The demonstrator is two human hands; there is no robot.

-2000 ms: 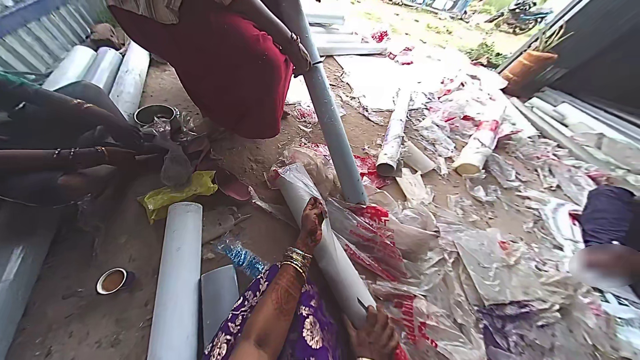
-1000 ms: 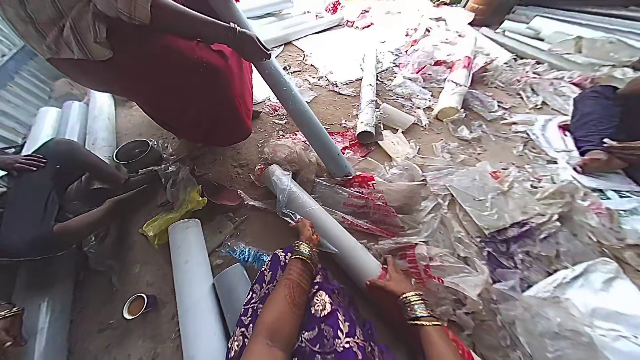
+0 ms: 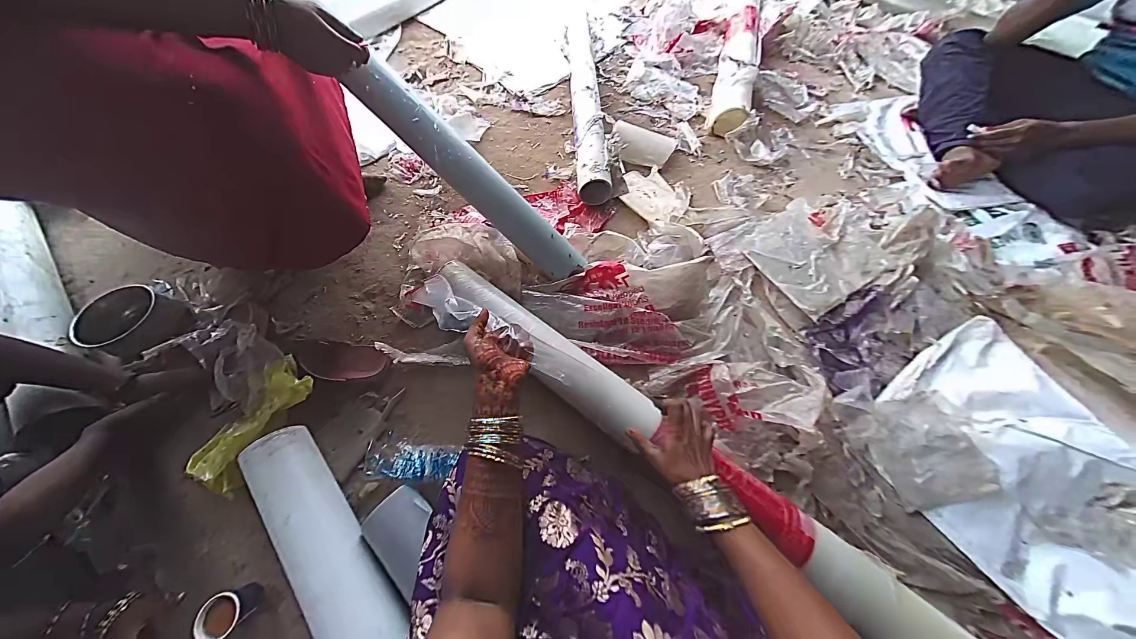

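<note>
A long pale plastic pipe (image 3: 577, 377) lies slantwise before me, partly covered in clear film with a red printed band (image 3: 772, 510). Near its upper end my left hand (image 3: 499, 355) grips a crumpled piece of clear plastic film (image 3: 453, 306) that hangs over the pipe. Lower down, my right hand (image 3: 679, 444) rests on the pipe beside the start of the red band, fingers over its far side; whether they close round it is unclear. Both wrists wear bangles. Beyond the pipe's upper end stands a grey pipe (image 3: 479, 177), tilted, its top in another person's hand.
Torn plastic film (image 3: 825, 257) covers the ground to the right. Two grey pipes (image 3: 319, 532) (image 3: 399, 532) lie at my left, near a cup (image 3: 217, 612), a black pot (image 3: 124, 319) and yellow plastic (image 3: 248, 426). People are at the left and upper right.
Two seconds ago my right hand was at the pipe's lower part with a dark pointed thing by it; none shows now. More of the pipe and its red band is in view. The view has shifted.
</note>
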